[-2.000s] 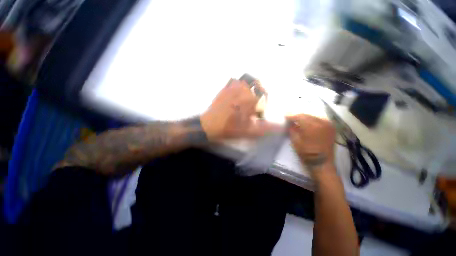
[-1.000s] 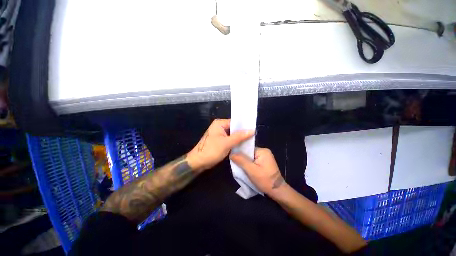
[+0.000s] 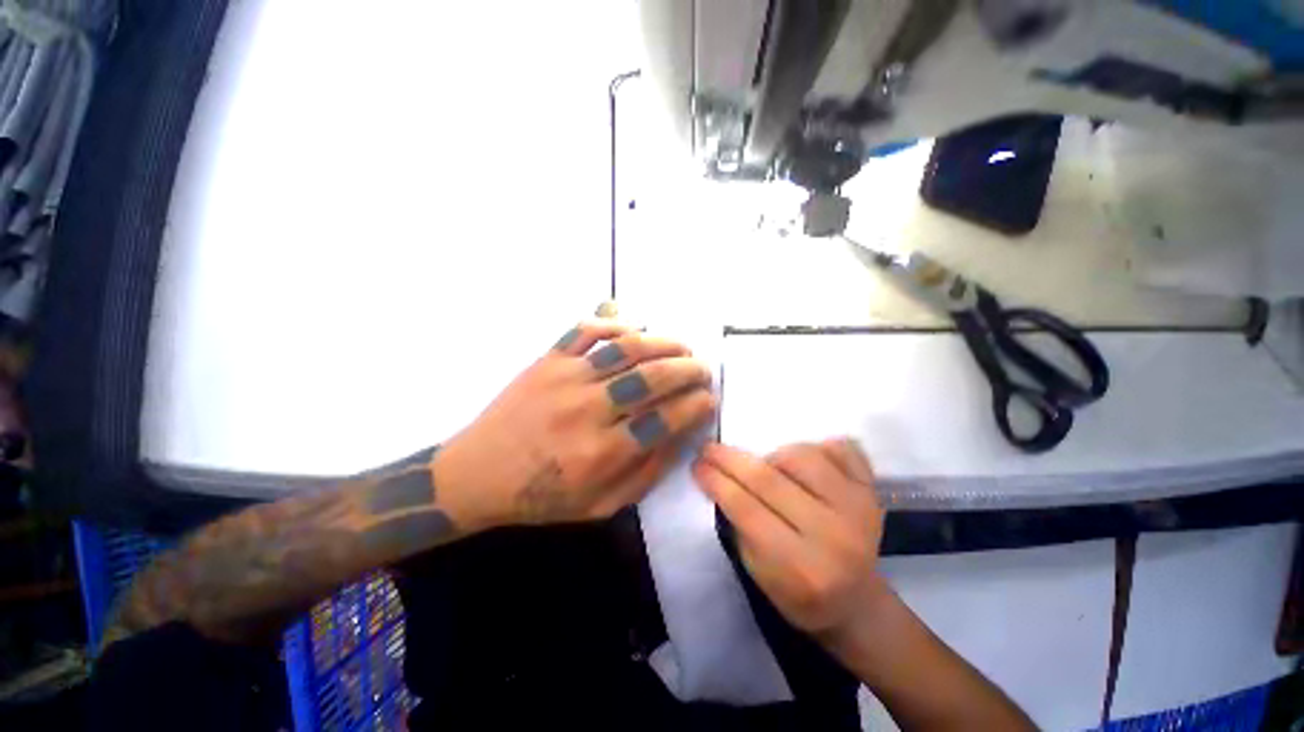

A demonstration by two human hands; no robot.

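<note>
A pale fabric strip (image 3: 701,608) runs from the white machine table over its front edge and hangs towards my lap. Its far part blends into the bright table. My left hand (image 3: 579,415) lies on the strip, palm down with fingers together, at the table's front part. My right hand (image 3: 801,529) has its fingertips at the strip's right edge, just in front of my left fingers; I cannot tell if it pinches the fabric. Above the hands is the sewing machine's presser foot (image 3: 825,215), with no fabric clearly seen under it.
Black-handled scissors (image 3: 1023,365) lie right of the needle area, blades towards it. A dark flat object like a phone (image 3: 995,172) lies behind them. The machine head (image 3: 915,65) fills the top right. Blue baskets (image 3: 351,651) stand below the table, with white panels (image 3: 1001,622) at the lower right.
Both hands have moved up from over my lap to the table's front edge. My left hand now lies flat on the strip. The machine head and the dark flat object have come into view.
</note>
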